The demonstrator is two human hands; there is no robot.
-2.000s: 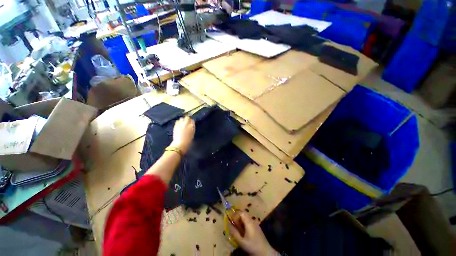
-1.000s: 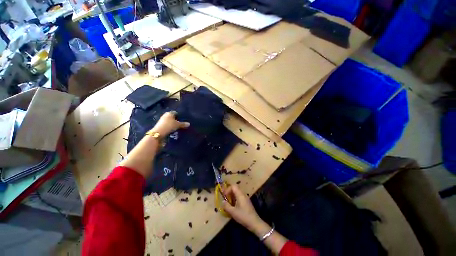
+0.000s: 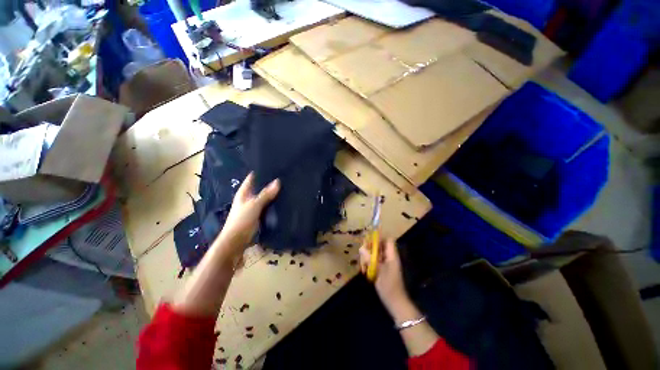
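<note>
Black fabric pieces (image 3: pixel 297 155) lie in an overlapping pile on the cardboard-covered table (image 3: pixel 297 289). Small white logos show at the pile's left side. My left hand (image 3: pixel 250 209) holds the near left edge of a black piece, thumb on top; its fingertips are partly hidden. My right hand (image 3: pixel 383 264) holds scissors (image 3: pixel 374 242) with yellow handles, blades pointing up and away, to the right of the pile. Small black trimmings are scattered on the cardboard in front of and beside the pile.
A blue bin (image 3: pixel 532 162) with black pieces inside stands at the right. Black fabric (image 3: pixel 463 318) lies at the lower right beside an open carton (image 3: pixel 557 303). Another open carton (image 3: pixel 83 137) is at the left. Layered cardboard sheets (image 3: pixel 427 101) cover the far table.
My left hand has moved nearer and grips a black piece that now lies across the pile. My right hand and the scissors have moved right, away from the pile. The view has shifted.
</note>
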